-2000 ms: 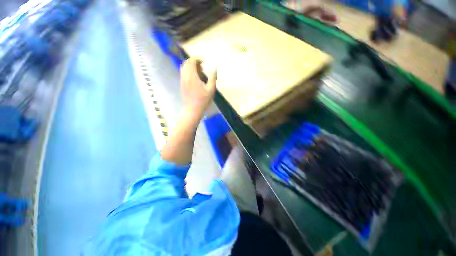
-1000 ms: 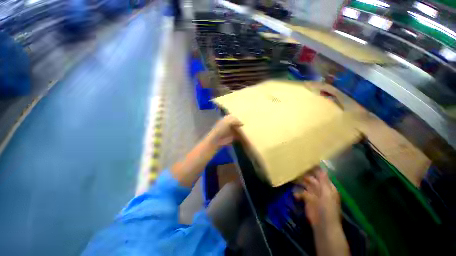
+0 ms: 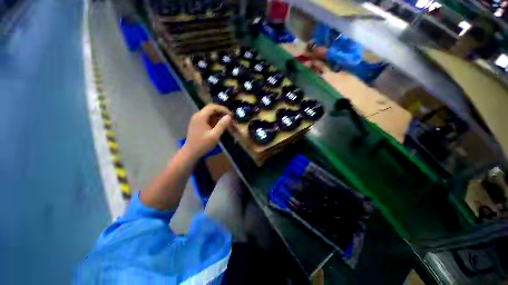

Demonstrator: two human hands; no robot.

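Note:
Rows of round glossy black ear cups with white markings lie on the top tan cardboard sheet of a stack on the bench. My left hand is at the near left edge of this stack, beside the ear cups, with thumb and fingers curled. Whether it grips the sheet edge or an ear cup is not clear. My right hand is not in view. A blue tray of thin black pieces lies nearer to me, with a greyish liner under it.
Taller cardboard layers stand behind the stack. Blue bins are beside the bench, and another is by my legs. A bright green strip runs along the bench. Another person's blue sleeve shows across the line. A shelf with tan sheets is upper right.
The tan sheet that both hands held over the stack is gone from there, and ear cups now show. My right hand has left the view. The view has shifted to the right.

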